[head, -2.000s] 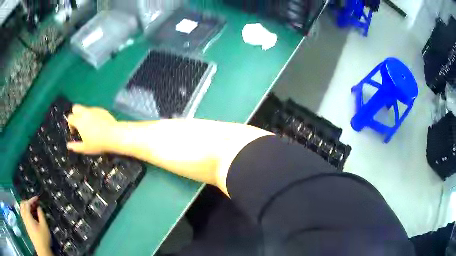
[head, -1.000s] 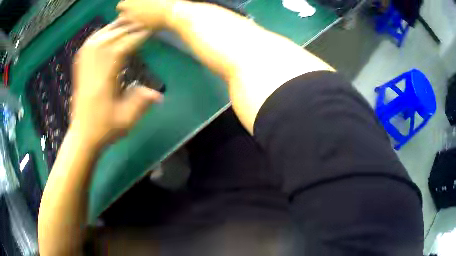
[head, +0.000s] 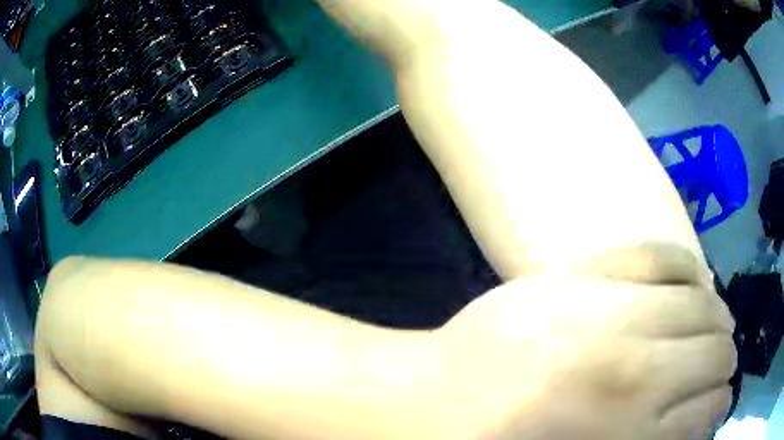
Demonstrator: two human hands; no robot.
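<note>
My left hand (head: 619,352) is large and close at the lower right. Its fingers are curled over my right upper arm near the sleeve; whether they pinch cloth is hidden. My right forearm runs up and left out of the top edge, so my right hand is out of the picture. The black blister tray (head: 150,129) lies at the upper left, cut off by the top edge. Squarish metallic and dark modules (head: 182,93) with round centres sit in its pockets. No hand touches the tray.
The green bench top (head: 284,120) ends at a pale edge running diagonally. A dark slab (head: 26,202), possibly a phone, lies at the left. A blue stool (head: 718,172) stands on the floor at the right, with dark stacked trays (head: 761,322) below.
My left hand has crossed from over the tray to my right upper arm. My right hand has gone out at the top. The dark right sleeve is now nearly hidden, and the view has shifted.
</note>
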